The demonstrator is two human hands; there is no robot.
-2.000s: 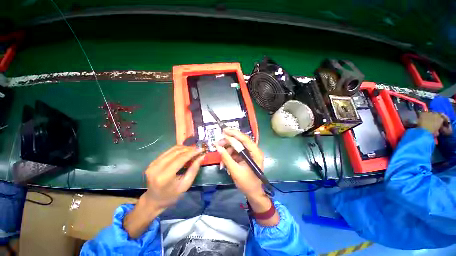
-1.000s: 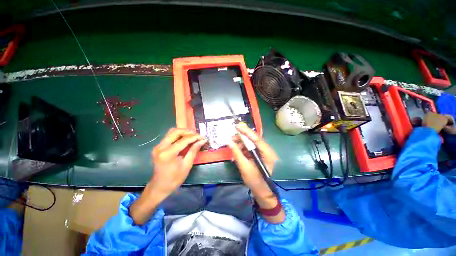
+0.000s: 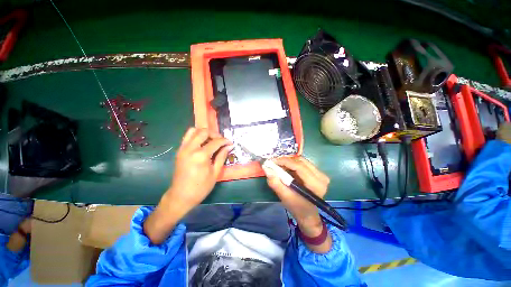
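Observation:
An open tablet [image 3: 253, 92] lies in an orange-red frame [image 3: 201, 84] on the green bench. My right hand [image 3: 297, 182] holds a soldering iron [image 3: 305, 193] by its pale collar, its tip over the bright circuit area at the tablet's near end. My left hand [image 3: 196, 162] is at the frame's near left side, thumb and fingertips pinched together over the circuit area's left edge. Whether a small part is between those fingertips cannot be told. Small dark-red parts [image 3: 124, 120] lie scattered on the bench to the left.
A black fan [image 3: 322, 75], a whitish cup [image 3: 352, 119] and a soldering station [image 3: 423, 110] stand right of the frame. Another framed tablet [image 3: 442, 146] and a person's blue sleeve [image 3: 487, 179] are further right. Thin wire [image 3: 92, 67] hangs at left, near a black angular object [image 3: 45, 143]. A cardboard box [image 3: 59, 241] is below.
The iron has turned, its tip now pointing up-left toward my left fingertips. My right hand has moved right and slightly down. The view has shifted, so the bench items sit a little differently.

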